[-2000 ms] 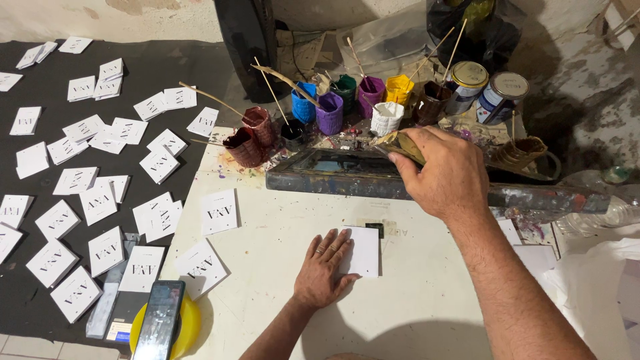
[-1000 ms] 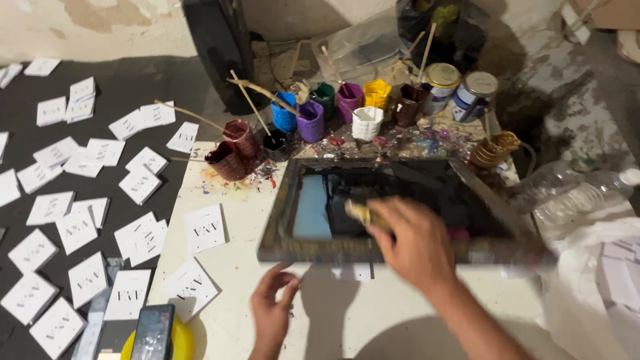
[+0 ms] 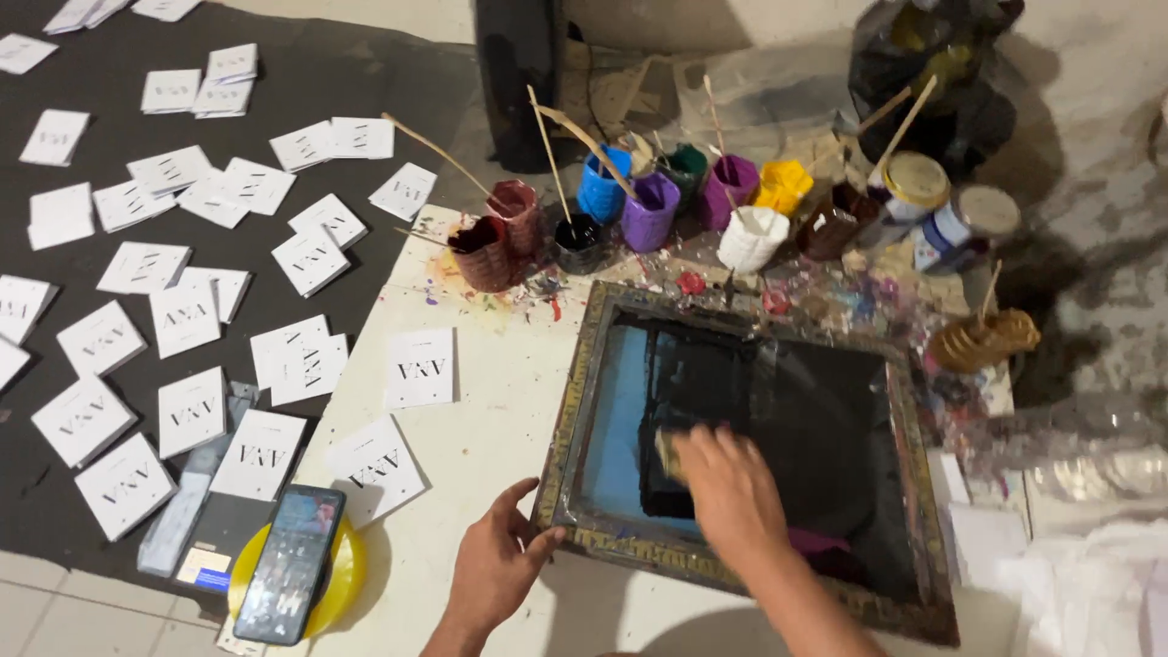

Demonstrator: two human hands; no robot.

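A framed printing screen (image 3: 821, 420) lies flat on the white work table, its mesh partly blue and largely dark with black ink. My right hand (image 3: 735, 493) is over the mesh, closed on a squeegee (image 3: 673, 456) whose short yellowish edge shows; the hand hides the rest. At the frame's lower left corner is my left hand (image 3: 511, 547), thumb and fingers apart around the corner and seemingly touching it. Left of the screen, printed white cards (image 3: 420, 367) lie on the table. Whatever is under the screen is hidden.
Behind the screen stand several ink cups with sticks, including a purple cup (image 3: 649, 214) and a white cup (image 3: 753, 239). A phone (image 3: 290, 566) rests on a yellow round object (image 3: 351, 566) at lower left. Many printed cards (image 3: 190, 411) cover the black surface. Crumpled white plastic (image 3: 1086, 584) lies at right.
The screen, tilted up at the back two seconds ago, now lies flat over the spot where my left hand held a white card. My left hand has moved to its corner; my right holds the squeegee on the mesh.
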